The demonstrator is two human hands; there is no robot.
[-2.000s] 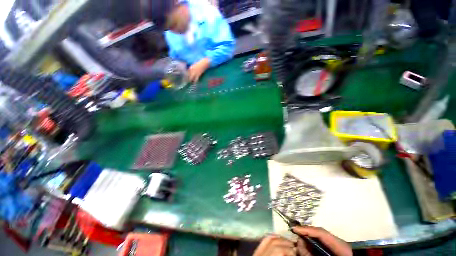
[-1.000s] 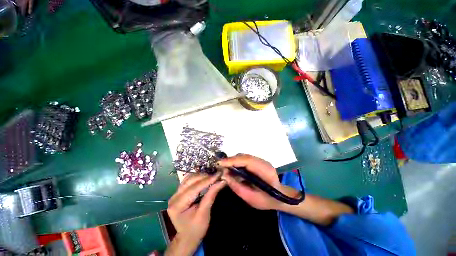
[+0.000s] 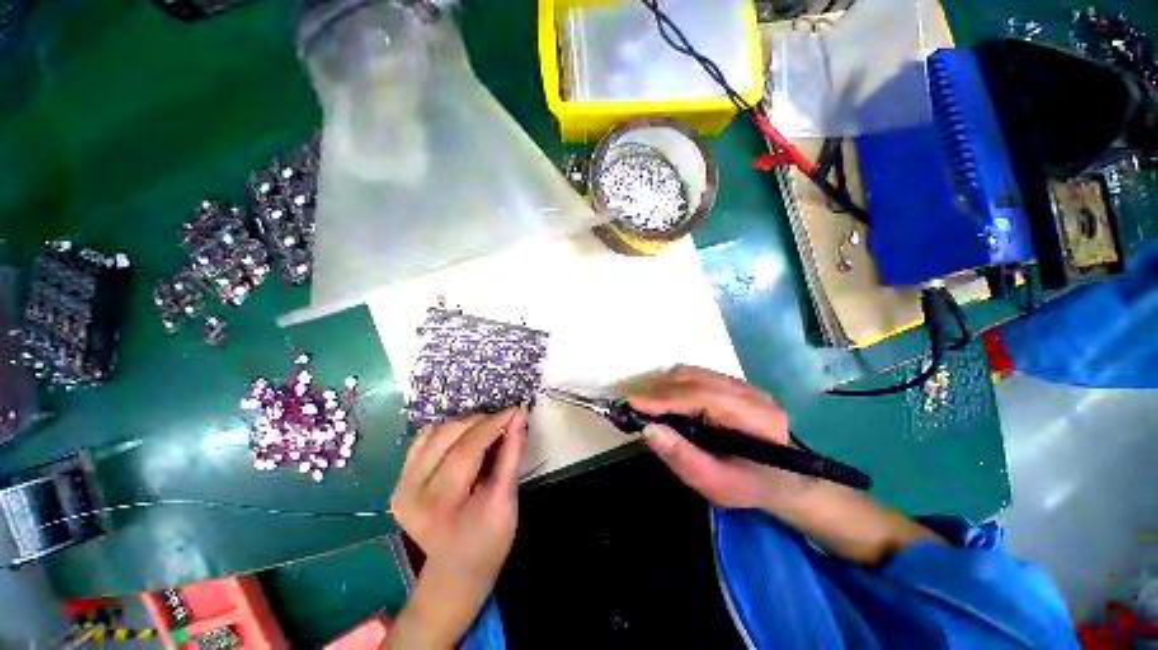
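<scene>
The circuit board panel (image 3: pixel 476 362), a grid of small silvery boards, lies on the white work sheet (image 3: pixel 648 311). My right hand (image 3: pixel 711 432) holds the black soldering iron (image 3: pixel 749 447) like a pen, its metal tip pointing left at the panel's lower right corner. My left hand (image 3: pixel 464 489) has its thumb and fingertips pinched at the panel's lower edge; what is between them is too small to tell. Thin solder wire (image 3: pixel 229 507) runs from the reel stand (image 3: pixel 53 508) toward my left hand. Small pinkish-purple and white components (image 3: pixel 301 422) lie in a loose pile left of the sheet.
The translucent fume hood (image 3: pixel 425 178) overhangs the sheet's upper left. Behind the sheet are a round tin (image 3: pixel 650 187) and a yellow tray (image 3: pixel 654 118). The blue soldering station (image 3: pixel 927 191) stands right. Stacked board panels (image 3: pixel 74 314) lie left. An orange-red bin (image 3: pixel 241 612) is lower left.
The view has shifted since the earlier frames. My hands were close together over the panel's lower right; now they are apart, with the panel, the iron and its tip in plain view.
</scene>
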